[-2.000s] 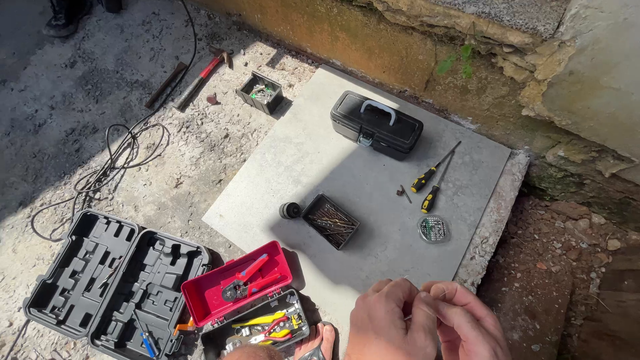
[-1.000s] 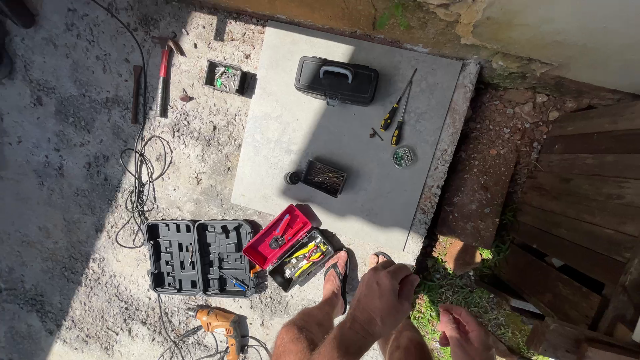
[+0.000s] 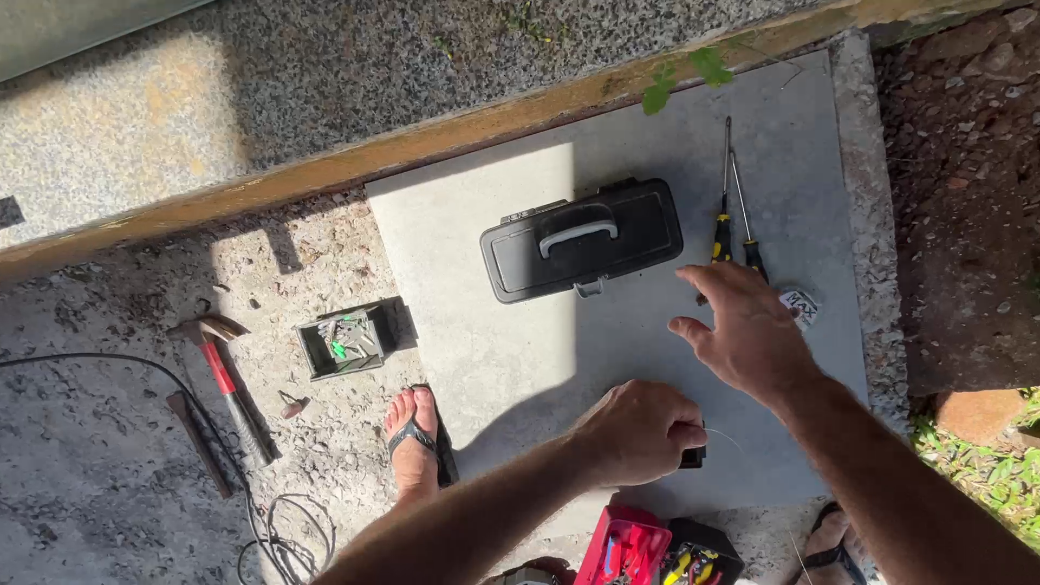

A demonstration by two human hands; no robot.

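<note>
My left hand (image 3: 650,431) is closed around a thin, pale wire or line, whose end sticks out to the right past the fingers. Under that hand, a dark open bin (image 3: 693,457) is mostly hidden. My right hand (image 3: 743,329) is open, thumb and fingers apart, over the grey slab, close to two black-and-yellow screwdrivers (image 3: 721,240) (image 3: 753,256) and a round clear container with lettering (image 3: 799,309). Left of it, a closed black toolbox (image 3: 581,240) with a grey handle lies on the slab.
A bin of wall plugs (image 3: 341,343), a red-handled hammer (image 3: 231,398), a bar-like tool (image 3: 199,444) and a black cable (image 3: 203,414) lie on rough ground at left. A red tray (image 3: 621,548) and a black tray (image 3: 700,556) of tools sit between my feet. A granite ledge (image 3: 349,73) borders the slab.
My hands have moved up over the slab. The right hand has opened beside the screwdrivers. My feet have moved apart, one now beside the slab's left edge. The view has shifted closer.
</note>
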